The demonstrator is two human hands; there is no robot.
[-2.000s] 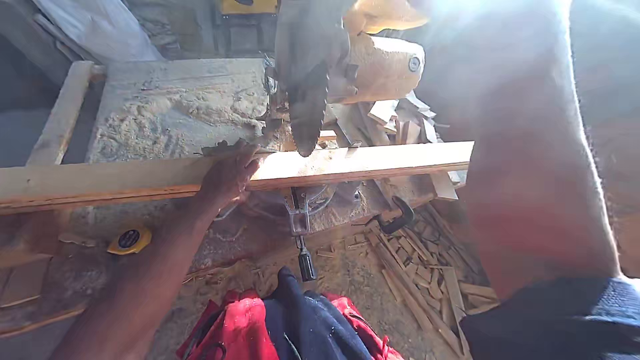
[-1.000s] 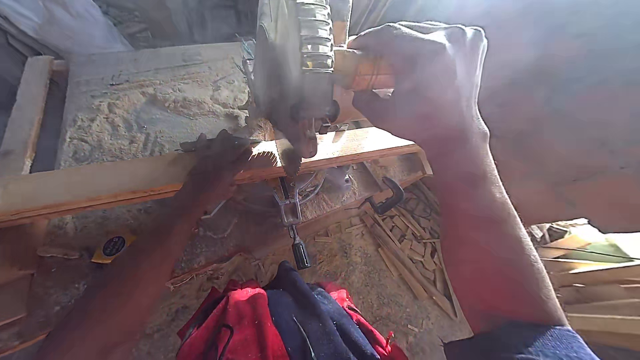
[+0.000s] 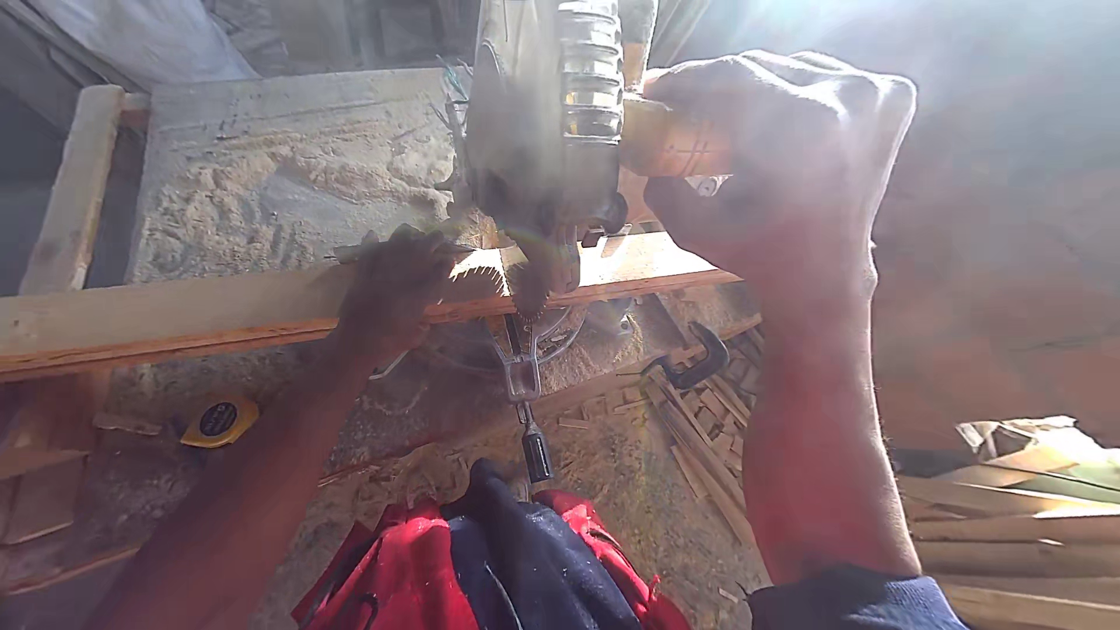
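Note:
A miter saw point(image 3: 525, 131) stands in front of me, its toothed blade point(image 3: 529, 289) down at the front edge of a long wooden board point(image 3: 219, 306). My right hand point(image 3: 787, 149) is closed around the saw's handle point(image 3: 678, 140). Left of the blade, my left hand point(image 3: 394, 284) grips the board, with a thin dark item at its fingers that I cannot make out. The board lies crosswise over the saw's base. Below the blade, the base's black-tipped adjusting handle point(image 3: 536, 451) points towards me.
A sawdust-covered panel point(image 3: 297, 166) lies behind the board at left. Nearer me are a yellow tape measure point(image 3: 220, 422) and, to the right, a dark clamp point(image 3: 700, 357) beside wooden offcuts point(image 3: 691, 429). More wooden strips point(image 3: 1015, 525) are stacked at the lower right.
Two seconds ago my right forearm was raised and its hand was out of clear view; now that hand shows on the saw handle. The saw head has come down. My left hand stays on the board.

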